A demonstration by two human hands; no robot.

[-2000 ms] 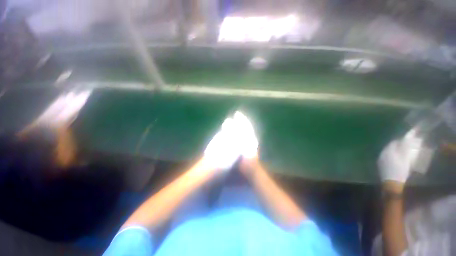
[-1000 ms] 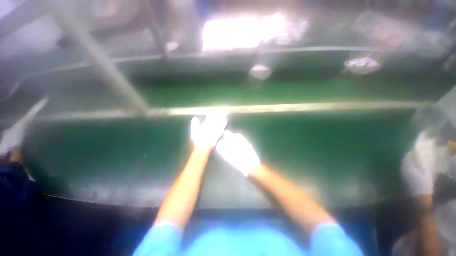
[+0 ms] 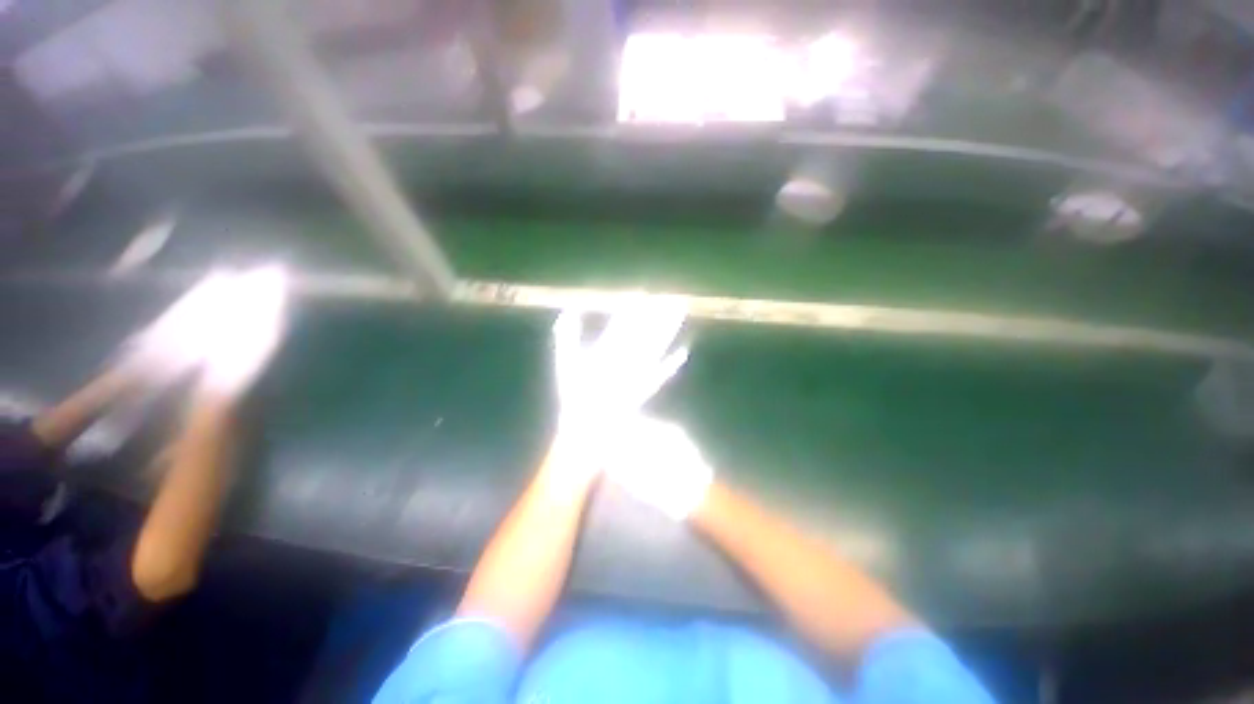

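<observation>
My left hand, in a white glove, reaches over the green bench surface with its fingers spread up to the pale divider rail. My right hand, also gloved, lies just below and to the right, touching or overlapping the left at the wrist or palm. Both gloves glare into one white blob. I cannot tell whether either hand holds anything.
A pale post rises from the rail. The green conveyor belt beyond carries a small white part and a larger white part. At left, a neighbour's gloved hands are over the bench. A bright white area glares at the back.
My left hand's fingers are now more visibly spread, with the right hand close below. The white parts appear farther right. The left neighbour's hands are together in view; the right neighbour's hand has left view.
</observation>
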